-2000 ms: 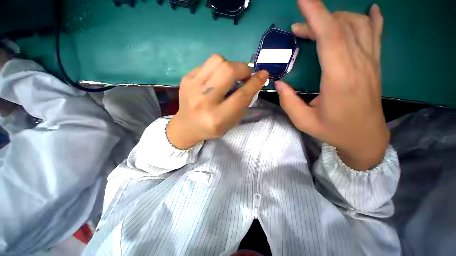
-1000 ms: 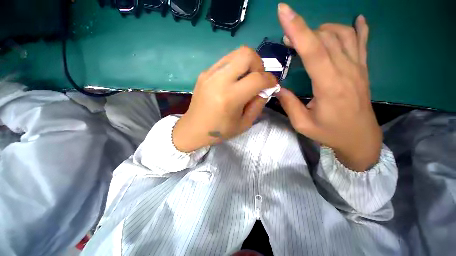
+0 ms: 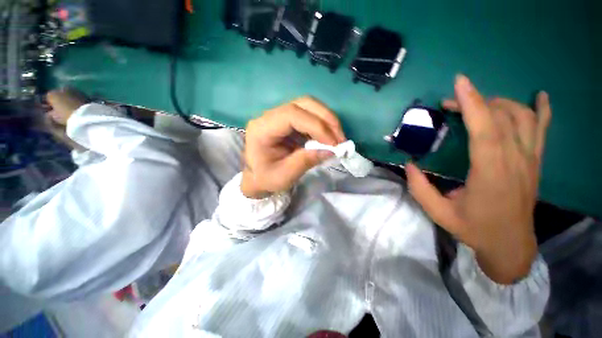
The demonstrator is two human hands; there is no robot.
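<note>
My left hand point(image 3: 287, 146) pinches a small crumpled white wipe point(image 3: 355, 160) between thumb and fingertips, left of a watch head and apart from it. My right hand point(image 3: 495, 171) holds the black watch head point(image 3: 418, 132) at its opposite ends, thumb at the lower end and a finger at the upper right corner. The index finger is raised. The watch's glass faces up and reflects a white patch of light. A small pale tab projects from its left edge. The picture is somewhat blurred.
Several black watch heads point(image 3: 379, 58) lie in a row beyond my hands on the green mat point(image 3: 528, 39). A dark box point(image 3: 132, 23) with a black cable point(image 3: 173, 86) lies at the back left. Another person's sleeve point(image 3: 119, 171) and hand are at the left.
The view has swung left, so the mat and row appear farther right and lower. My left hand has drawn the wipe away from the watch head, uncovering its glass. My right hand keeps its hold.
</note>
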